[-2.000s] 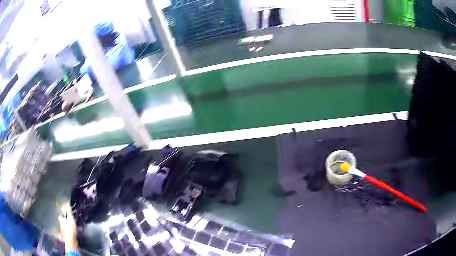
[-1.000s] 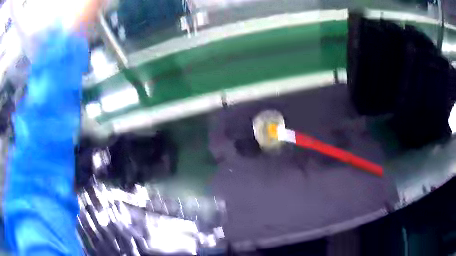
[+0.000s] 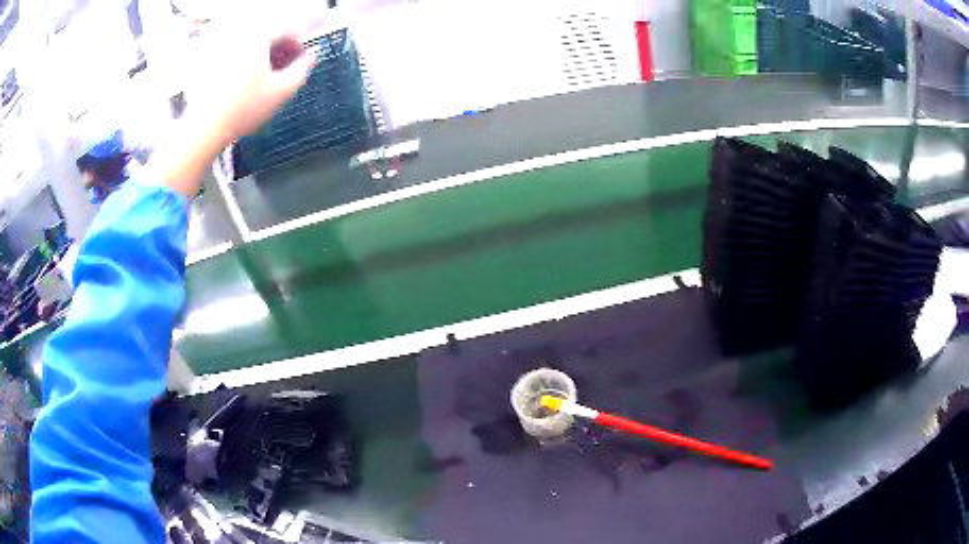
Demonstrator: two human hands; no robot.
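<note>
My left hand (image 3: 260, 101) is raised at the upper left, above the far side of the bench, with its blue sleeve along the left edge. The fingers are washed out by glare; a dark reddish spot shows at their tips, and I cannot tell whether anything is held. My right hand is out of the picture. Black plastic parts (image 3: 303, 430) lie piled at the lower left, with glossy gridded pad sheets (image 3: 223, 521) in front, cut off by the bottom edge.
A translucent cup (image 3: 544, 404) stands on the black mat (image 3: 627, 372). A red-handled brush (image 3: 680, 439) rests with its yellow tip in it. Tall ribbed black stacks (image 3: 765, 244) stand at the right. A person in a blue cap (image 3: 104, 149) is at far left.
The view has swung right, so cup, brush and parts sit further left and more of the black stacks shows. My left arm has come up from the lower left.
</note>
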